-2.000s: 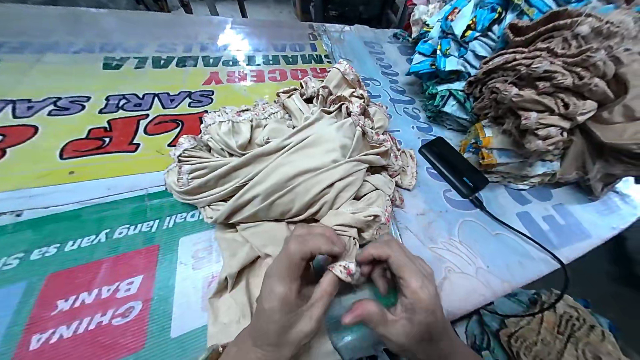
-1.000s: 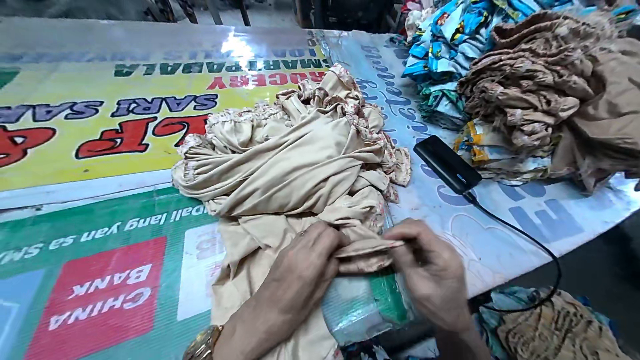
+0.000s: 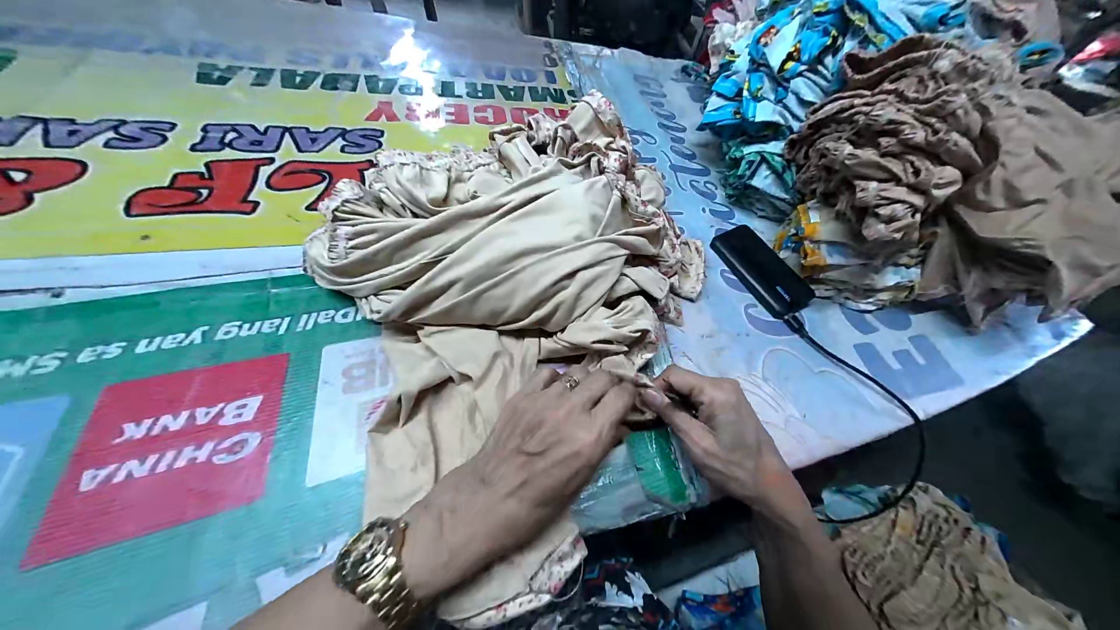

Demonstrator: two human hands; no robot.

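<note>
A heap of beige fabric [image 3: 507, 245] with gathered, flower-patterned edging lies on a table covered with printed tarpaulin. My left hand [image 3: 560, 429], with a ring and a gold-coloured wristwatch [image 3: 376, 564] on its arm, lies palm down over the near part of the cloth, its fingertips pinching the edge. Close beside it on the right, my right hand [image 3: 713, 429] holds the same edge between thumb and fingers. A beige length of the cloth runs under my left forearm and hangs over the table's near edge.
A black power bank [image 3: 761, 271] with a black cable [image 3: 862, 376] rests right of the heap. Brown gathered cloth [image 3: 901, 149] and blue patterned cloth [image 3: 779, 70] are piled at the back right. More patterned cloth [image 3: 945, 560] lies below the table's edge.
Both hands have shifted their hold along the cloth's edge. A second ago they were spread wider with the edge stretched between them; now they are close together.
</note>
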